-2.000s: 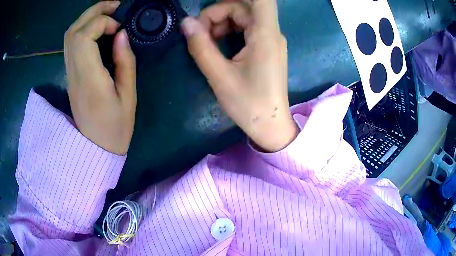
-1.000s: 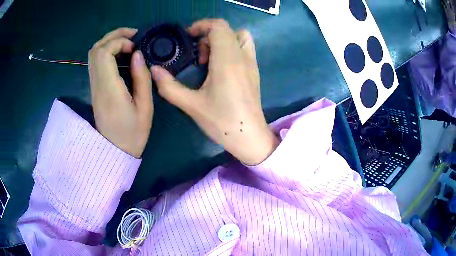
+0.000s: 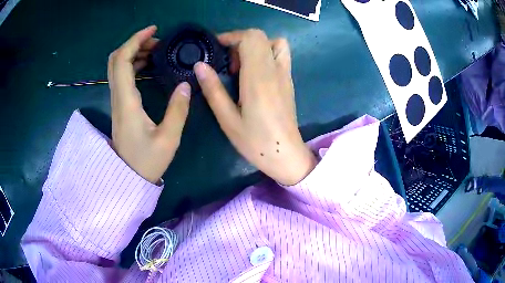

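Note:
A black blower fan point(image 3: 166, 62) lies between my two hands at the upper left centre, its round opening and finned wheel facing up. A dark disc shows in the middle of the opening. My left hand point(image 3: 141, 105) grips the fan's left side, thumb at its lower edge. My right hand point(image 3: 257, 105) holds its right side, with the thumb tip at the lower edge of the central disc. The fan's thin lead wires point(image 3: 83, 83) run left to a tiny white plug point(image 3: 50, 84). The fan's underside is hidden.
A white sheet of round black pads point(image 3: 382, 41) lies at the right, overhanging a dark perforated crate point(image 3: 434, 160). Another black-and-white sheet point(image 3: 293, 6) is at the top edge. A coiled white cord point(image 3: 156, 249) is at my lap. A person's sleeve point(image 3: 482, 88) shows far right.
The fan and both hands have shifted right and down in view. My right thumb has moved from the fan's lower edge onto its centre. My left thumb has come to the fan's lower edge.

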